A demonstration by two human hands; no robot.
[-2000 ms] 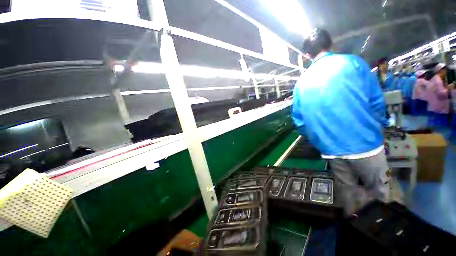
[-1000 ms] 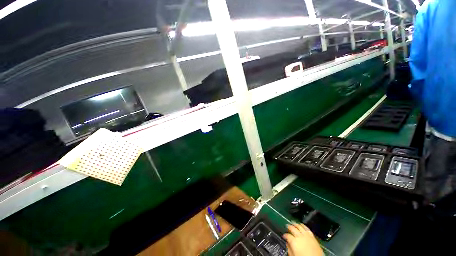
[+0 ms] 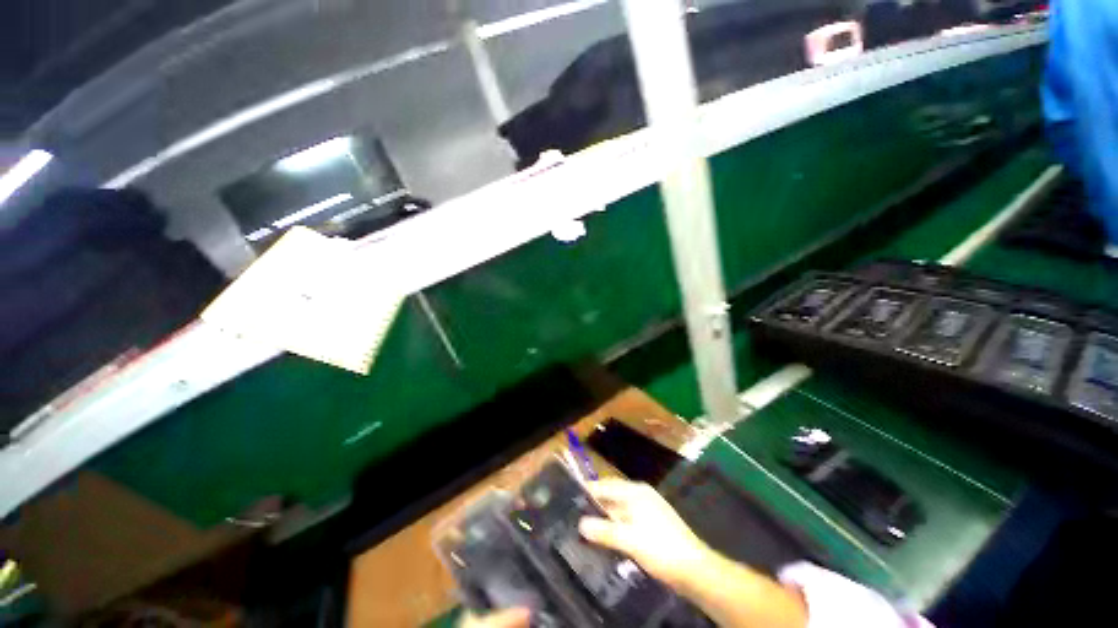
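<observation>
Two dark phone housings with open internals, the right one [image 3: 576, 521] and the left one [image 3: 484, 552], lie side by side low in the middle, tilted and blurred. My right hand [image 3: 650, 528] grips the right housing at its upper right edge, thumb on top. My left hand [image 3: 500, 618] is cut off by the bottom edge. Only its fingers show, at the lower end of the left housing, and its grip is unclear. A blue pen [image 3: 580, 453] and a black phone [image 3: 631, 449] lie on the wooden board [image 3: 399, 572] behind the housings.
A dark tray [image 3: 748, 521] lies beside my right forearm. A black phone [image 3: 864, 491] lies on the green bench right of it. A filled black tray [image 3: 846, 350] is at the right, beyond a white post [image 3: 696, 270]. A sticker sheet [image 3: 313, 301] hangs upper left. A blue-clothed person [image 3: 1085, 111] stands far right.
The view has turned from the aisle down to the bench. My right hand has moved left and now grips a housing over the board. My left hand's fingers have come into view.
</observation>
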